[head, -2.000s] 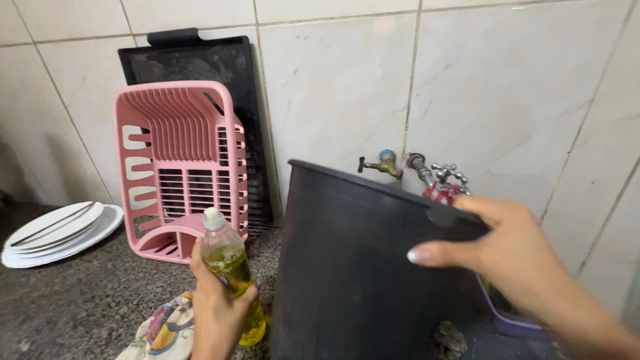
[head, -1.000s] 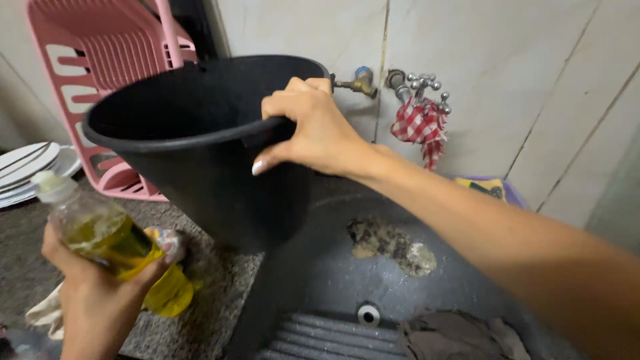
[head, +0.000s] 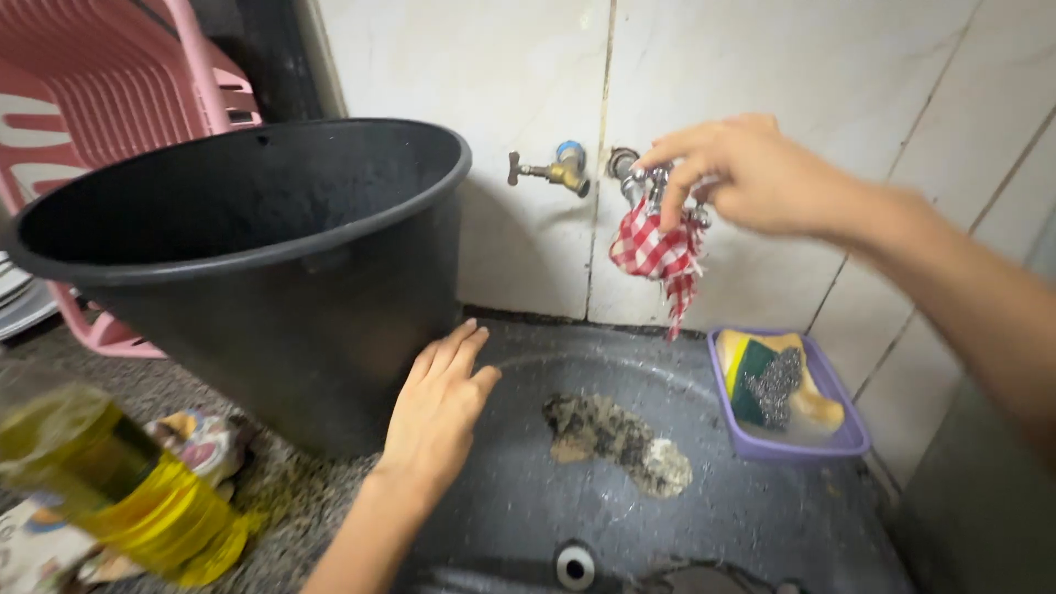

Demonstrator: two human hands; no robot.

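Observation:
A large black plastic bucket stands at the left on the granite counter beside the sink. My left hand, holding nothing, has its fingers spread against or close to the bucket's lower right side. At the upper right my right hand is on the chrome handle of the tap, its fingers curled over it. A red and white checked cloth is tied around that tap's spout. To its left is a brass tap on the wall. A plastic bottle of yellow liquid stands tilted in view at the lower left.
The dark sink basin has a rough patch and a drain. A purple tray holds sponges and steel wool. A pink dish rack, white plates and a patterned cloth lie at the left.
My left hand has let go of the bottle and is now by the bucket. My right hand has left the bucket's rim for the cloth-wrapped tap. The view has shifted down and right.

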